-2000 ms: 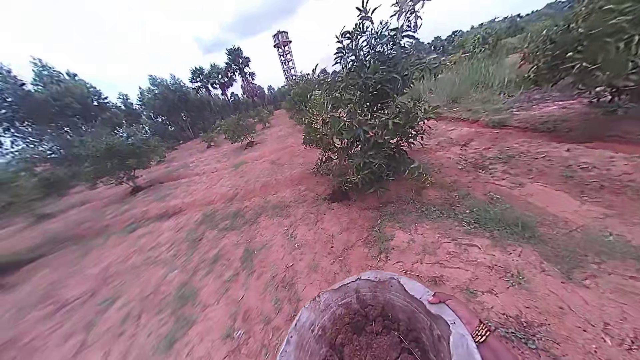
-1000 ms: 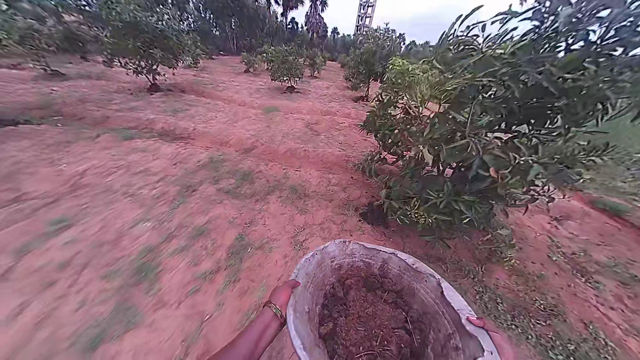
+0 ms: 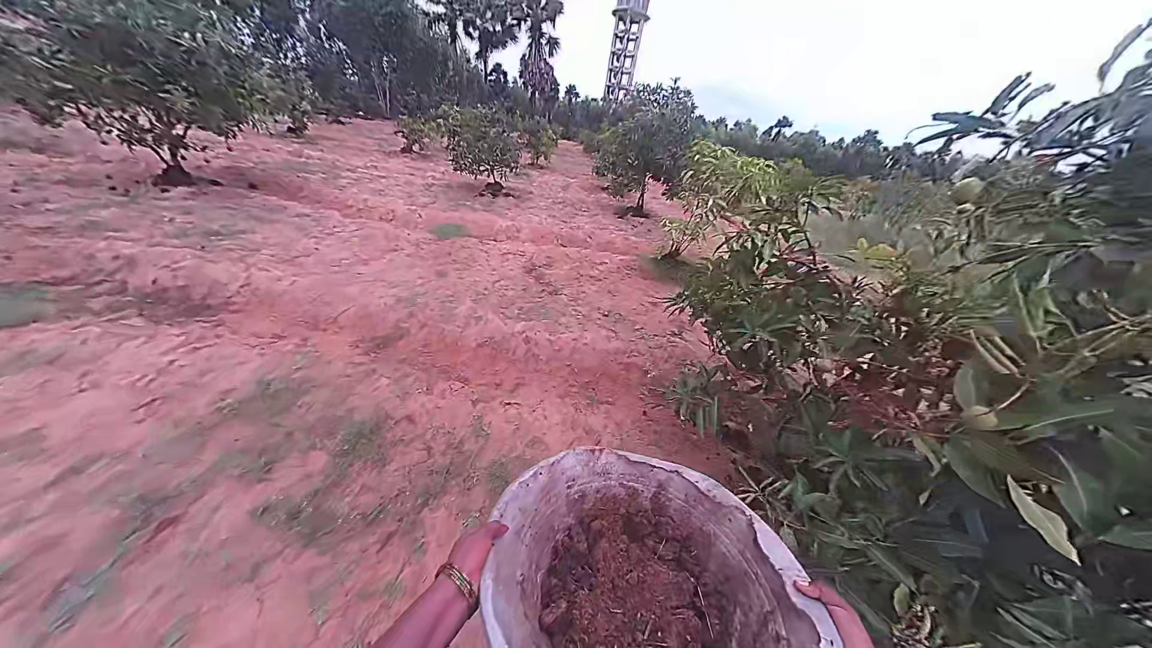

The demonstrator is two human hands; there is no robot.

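A wide, pale, stained basin [image 3: 576,477] is at the bottom of the view, partly cut off by the lower edge. Brown crumbly manure or soil with bits of straw [image 3: 630,576] lies inside it. My left hand [image 3: 472,553], with bangles at the wrist, grips the basin's left rim. On the right rim is my right hand [image 3: 832,607], its fingers over the edge and the rest cut off by the frame. Close to the basin's right side stands a leafy tree [image 3: 837,387] with long narrow leaves and a few round fruits.
Reddish bare ground [image 3: 360,315] with grass patches slopes ahead. A small tree [image 3: 171,81] stands at the left, a bush [image 3: 484,144] farther off, and another tree [image 3: 643,144] ahead. Low branches reach in from the right. A lattice tower [image 3: 625,49] rises in the distance.
The leafy tree ahead has come close on my right as the view moved forward. My left hand, not visible two seconds ago, shows on the basin's left rim. The basin is still held.
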